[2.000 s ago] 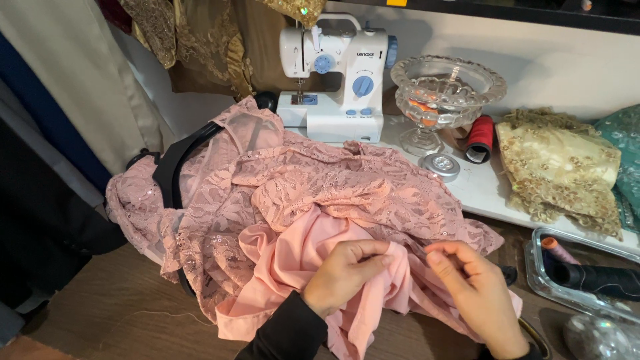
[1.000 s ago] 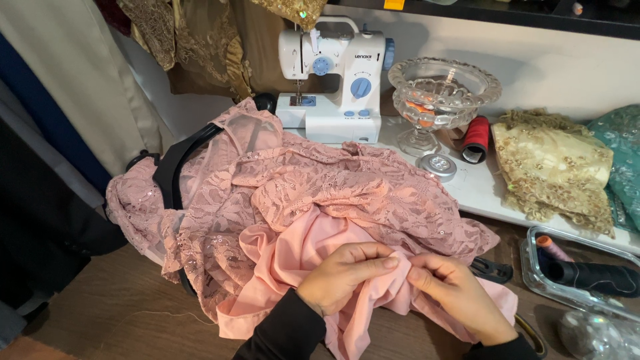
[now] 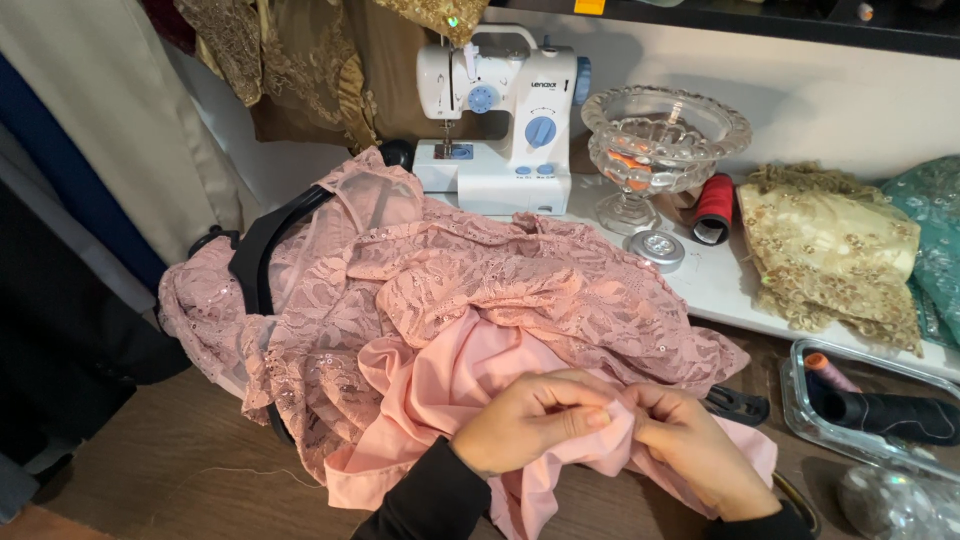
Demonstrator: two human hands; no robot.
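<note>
A pink lace garment with sequins (image 3: 525,270) lies heaped over a black plastic hanger (image 3: 259,262), its smooth pink lining (image 3: 450,375) spread toward me. My left hand (image 3: 532,424) pinches a fold of the lining between thumb and fingers. Close beside it, my right hand (image 3: 682,439) grips the same fold, fingertips nearly touching the left ones. Whether a needle or pin sits between the fingers cannot be seen. Part of the lining hangs below both hands.
Behind the garment stand a white sewing machine (image 3: 495,127) and a glass pedestal bowl (image 3: 667,142). A red thread spool (image 3: 712,206), a round silver puck light (image 3: 656,249) and gold lace fabric (image 3: 832,247) are to the right, above a clear tray (image 3: 799,405) with spools.
Two seconds ago my right hand was a little apart from my left; it has moved in beside it and now holds the lining.
</note>
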